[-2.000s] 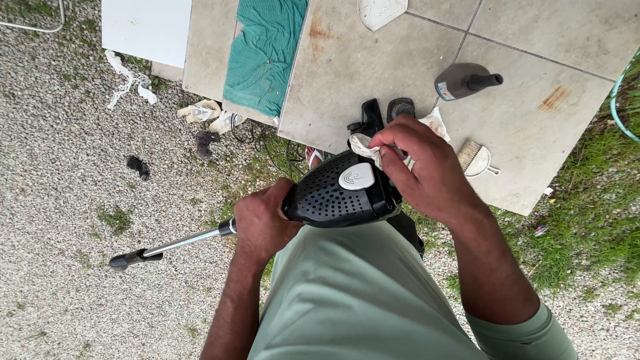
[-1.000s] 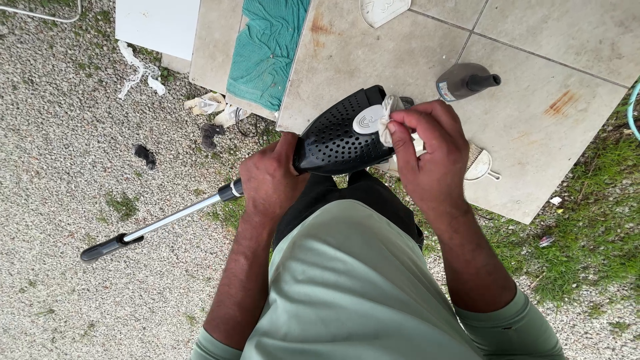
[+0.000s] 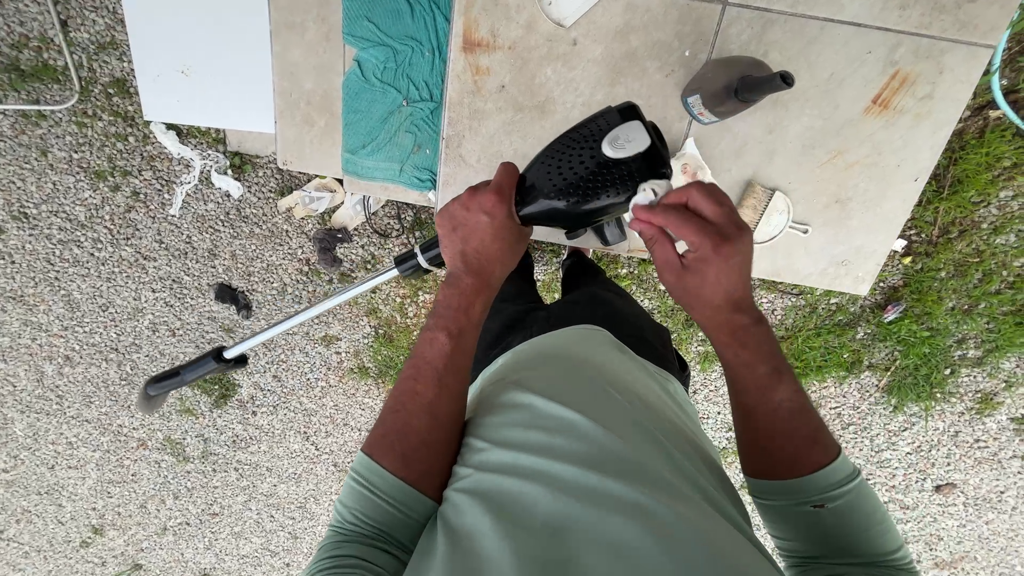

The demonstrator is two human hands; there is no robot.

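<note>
My left hand (image 3: 484,228) is closed round the narrow end of a black appliance body with a perforated shell (image 3: 572,168) and a grey oval button, perhaps a stick vacuum. From below that hand a metal tube (image 3: 312,312) slants down to the left and ends in a black handle-like piece (image 3: 188,378). Between thumb and fingers, my right hand (image 3: 700,240) pinches a crumpled white cloth or wipe (image 3: 646,196) at the wide end of the body. Whether the cloth touches the shell is hard to tell. Another white piece of cloth or paper (image 3: 690,164) lies just behind the right hand.
On the tiled slab (image 3: 800,160) stand a dark bottle (image 3: 724,88) and a small brush (image 3: 754,204) with a white dustpan (image 3: 774,220). A teal towel (image 3: 396,96) and a white board (image 3: 204,64) are at the upper left. Gloves (image 3: 312,196) and black scraps (image 3: 232,298) lie on gravel.
The appliance body has been turned and tilted in my left hand; its button now faces up near the wide end. My right hand has kept the white cloth and stays by that end.
</note>
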